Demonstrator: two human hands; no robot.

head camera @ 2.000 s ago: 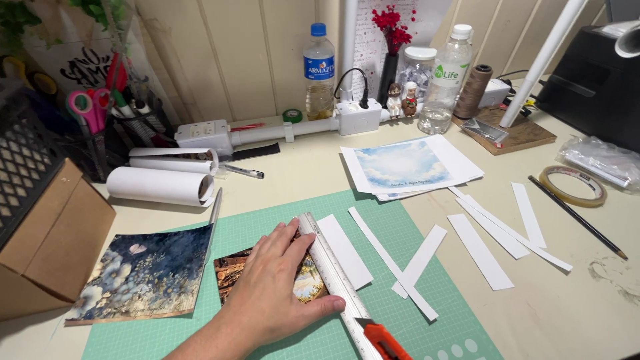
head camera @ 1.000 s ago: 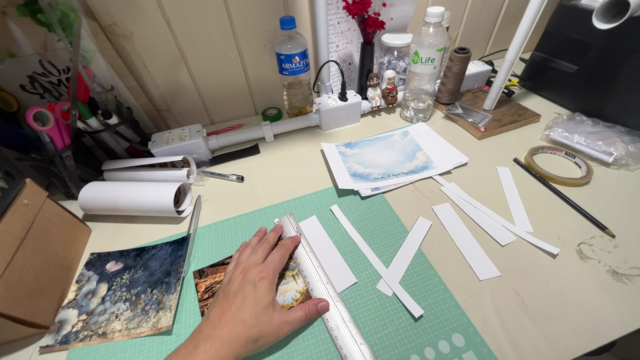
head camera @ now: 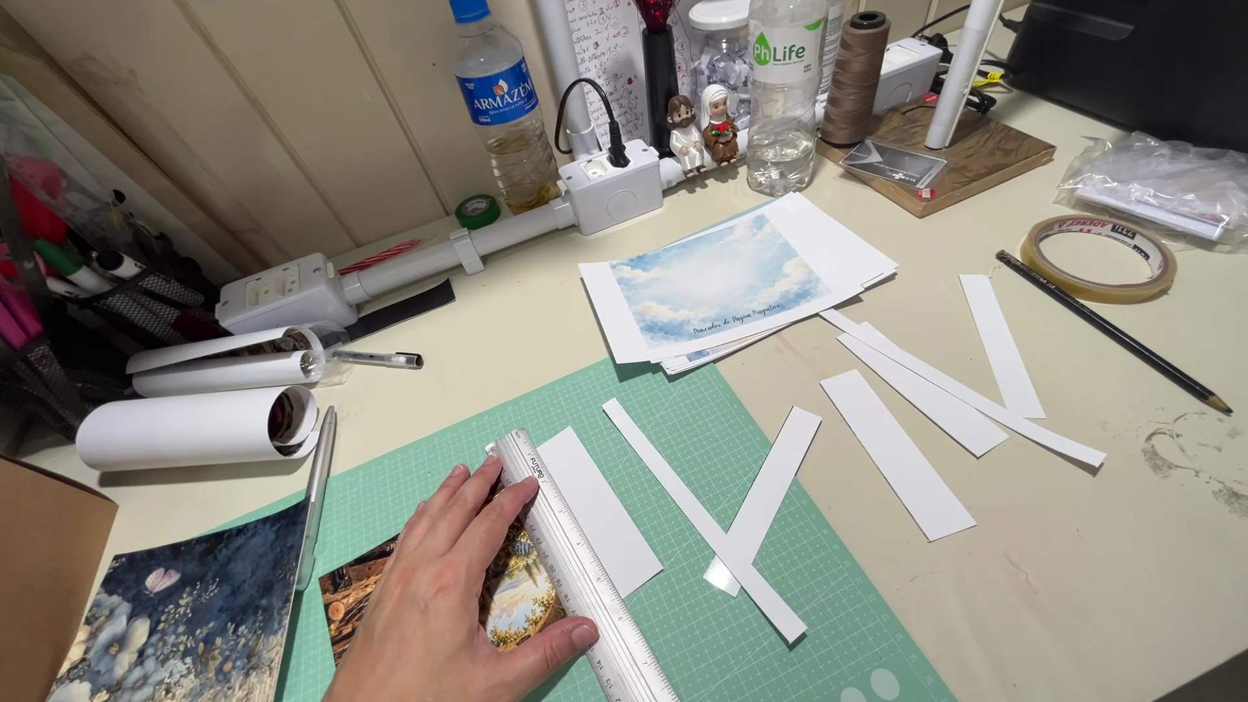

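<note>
My left hand (head camera: 453,595) lies flat with its fingers spread, pressing on a metal ruler (head camera: 575,556) and on a printed picture (head camera: 361,585) under the palm. The ruler runs along the picture's right edge on a green cutting mat (head camera: 848,614). A white paper strip (head camera: 609,517) lies just right of the ruler, and two crossed strips (head camera: 707,522) rest further right on the mat. A dark floral print (head camera: 185,614) is at the lower left, with a silver pen (head camera: 317,487) along its edge. My right hand is out of view.
Rolled papers (head camera: 195,429) and a pen holder (head camera: 97,292) stand at left. Cloud prints (head camera: 721,283) are stacked behind the mat. More paper strips (head camera: 897,453), a pencil (head camera: 1111,331) and a tape roll (head camera: 1038,263) lie at right. Bottles (head camera: 502,117) and a power outlet box (head camera: 614,185) line the wall.
Two seconds ago a red-orange cutter was beside the ruler's lower end; it is out of view now. My left hand stays on the ruler and picture. The view has shifted.
</note>
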